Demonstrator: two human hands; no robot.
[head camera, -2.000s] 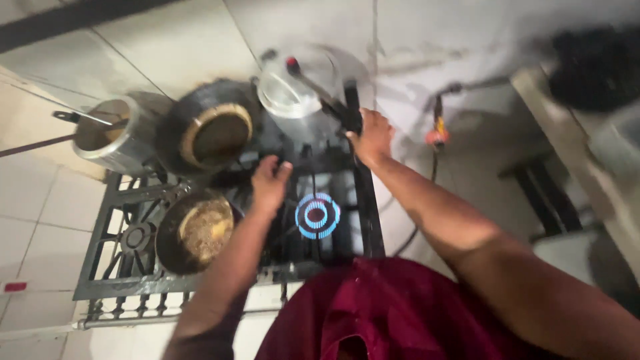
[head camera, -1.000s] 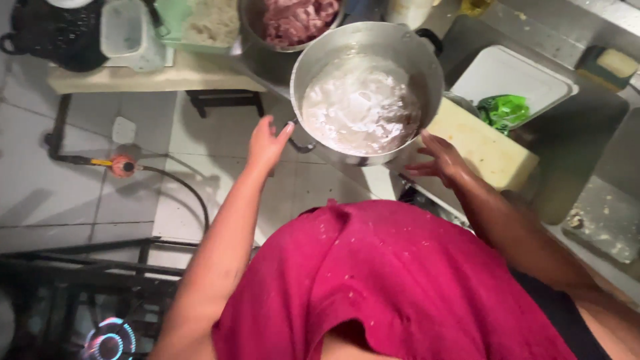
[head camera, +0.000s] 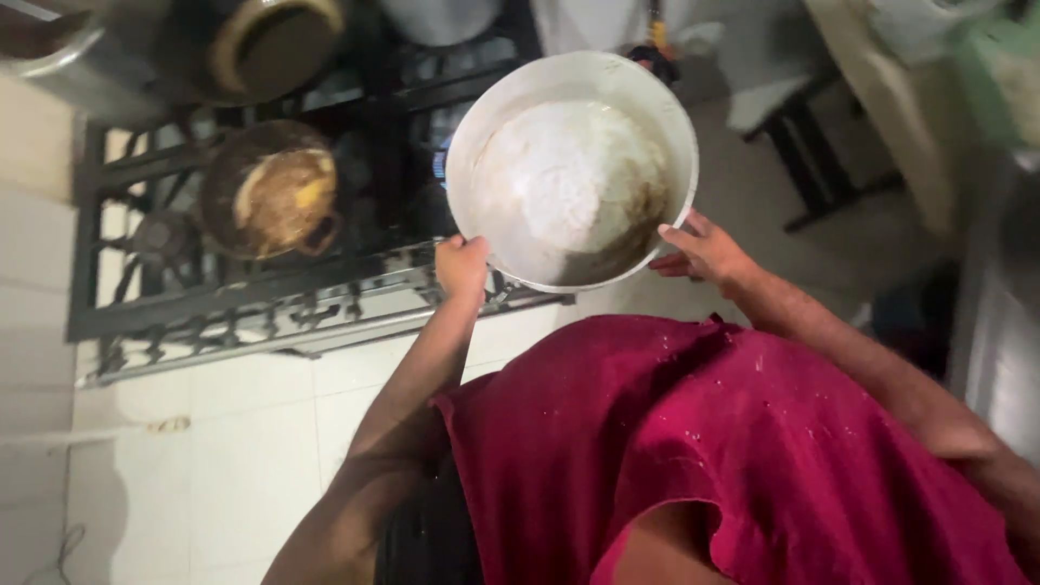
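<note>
A wide, light metal cooking pot (head camera: 573, 191) hangs between my two hands, tilted so that its inside shows, with brownish stains low on the right. My left hand (head camera: 461, 266) grips its lower left edge. On the lower right, my right hand (head camera: 703, 248) holds the rim, thumb on top and fingers beneath. The pot's left side covers most of a lit blue burner flame (head camera: 439, 165) on the gas stove (head camera: 244, 296). Left of it on the grates, a dark pan (head camera: 213, 195) holds browned food (head camera: 284, 199) with a yellow piece in it.
At the back left of the stove stand a metal pot (head camera: 89, 61) and a dark pan with a pale ring (head camera: 317, 12). Another light pot (head camera: 439, 16) is at the back. A black-legged stand (head camera: 804, 162) and a table edge (head camera: 894, 106) lie to the right.
The pot, a second ago near the sink with my hands at its sides, is now held at the stove's right part. The view has swung back to the stove.
</note>
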